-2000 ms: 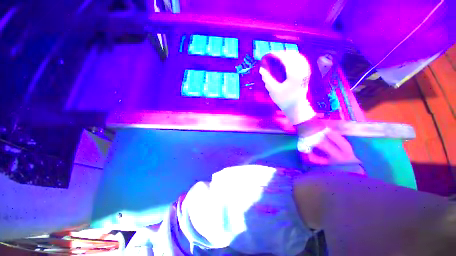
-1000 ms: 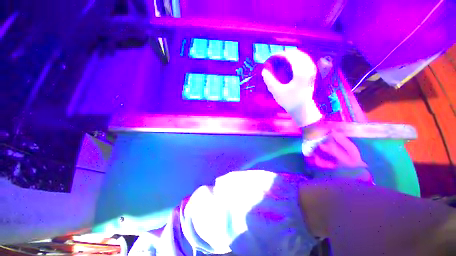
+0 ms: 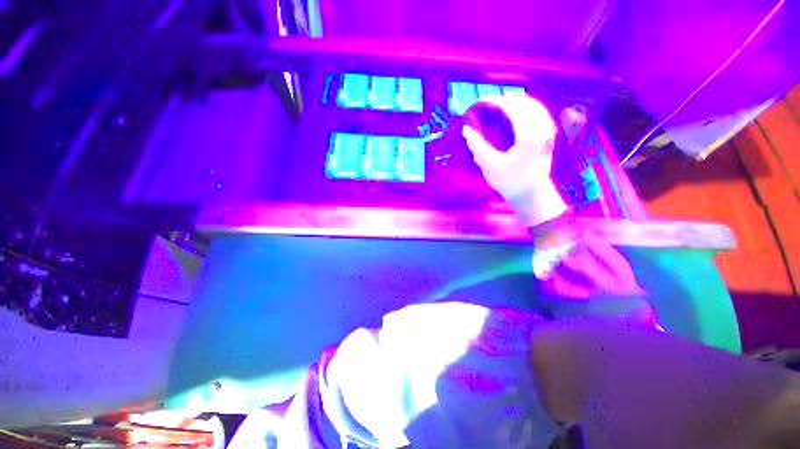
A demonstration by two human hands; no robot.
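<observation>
My right hand (image 3: 517, 145), in a glowing white glove, is over the right part of the dark carrier (image 3: 307, 167). Its thumb and forefinger curl into a ring. Whether something thin is pinched at the fingertips is too blurred to tell. Small teal-dark bits (image 3: 434, 124) lie just left of the fingertips. Cyan board panels show as one block at back left (image 3: 381, 92), one at front left (image 3: 377, 158) and one at back right (image 3: 474, 95). My hand covers the carrier's front right part. My left hand cannot be made out.
A pale front rail (image 3: 377, 221) borders the pink bed, with a teal-blue mat (image 3: 351, 272) before it. A small teal pot (image 3: 589, 184) and a pale upright object (image 3: 574, 121) stand at right. A thin cable (image 3: 702, 86) hangs near orange-red slats (image 3: 746, 193). Bright white cloth (image 3: 403, 359) fills lower centre.
The view has shifted slightly, so the bed and panels sit a little lower and further right. My right hand stays over the same part of the carrier in nearly the same pose.
</observation>
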